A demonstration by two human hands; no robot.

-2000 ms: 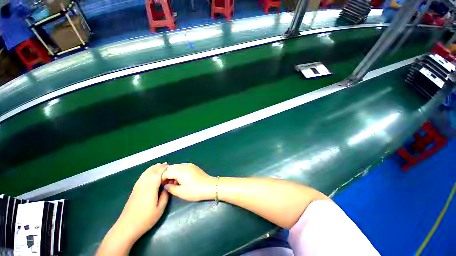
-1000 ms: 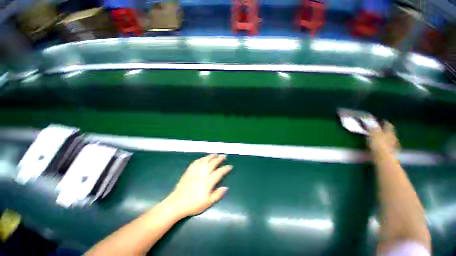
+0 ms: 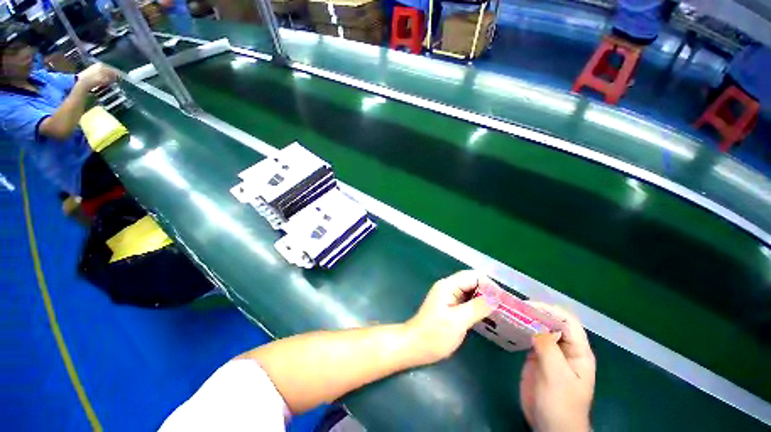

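Note:
A slim retail box (image 3: 505, 331) is held between my two hands above the green work ledge, its pink-red narrow side turned up and its white printed face towards me. My left hand (image 3: 452, 314) grips its left end with thumb and fingers. My right hand (image 3: 560, 363) grips its right end. Leaning stacks of white-faced boxes (image 3: 325, 226) with black-and-white striped edges lie on the ledge to the left of my hands. The fingertips hide both ends of the held box.
A metal edge rail (image 3: 414, 234) runs between the ledge and the green conveyor belt (image 3: 473, 198). At the left are another worker in blue (image 3: 42, 114), yellow sheets (image 3: 102, 128) and a black bag (image 3: 144, 278). Red stools (image 3: 610, 69) stand beyond the belt.
The view has turned left. My right hand has brought the box from the belt to above the ledge, and my left hand, empty before, has taken hold of its other end.

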